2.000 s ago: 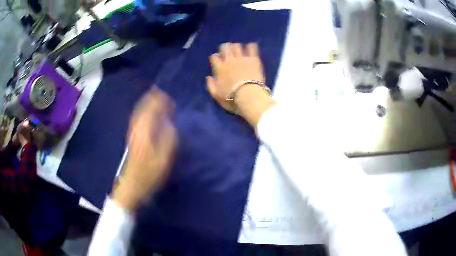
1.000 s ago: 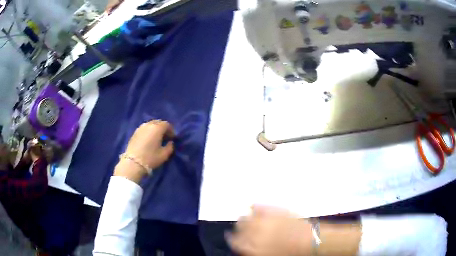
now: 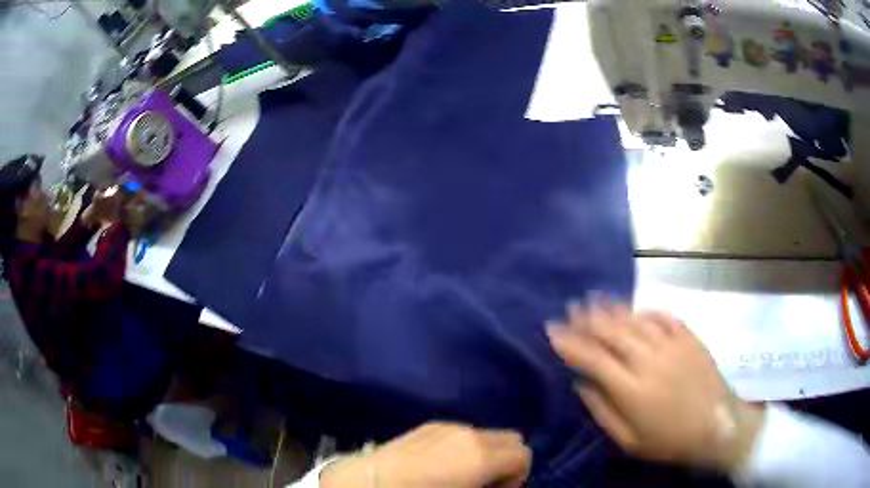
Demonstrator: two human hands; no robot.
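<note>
A large navy cut panel (image 3: pixel 420 191) lies over the table, wide and wrinkled, its right side reaching the machine bed. Another navy piece (image 3: pixel 250 210) shows beneath it on the left. My left hand (image 3: pixel 434 459) is at the bottom edge of the frame, partly cut off, fingers curled at the panel's near edge; whether it pinches the cloth is unclear. My right hand (image 3: pixel 644 381) is blurred, fingers apart, at the panel's lower right edge.
The white sewing machine head (image 3: pixel 649 67) stands upper right above its metal bed (image 3: pixel 744 210), with dark scraps (image 3: pixel 806 143) on it. Orange-handled scissors (image 3: pixel 854 305) lie far right. A purple machine (image 3: pixel 162 148) and a person in a checked top (image 3: pixel 67 276) are left.
The navy cloth now spreads further right, to the machine bed. My left hand has moved down and right off the middle of the cloth. My right hand has come up onto the cloth's edge.
</note>
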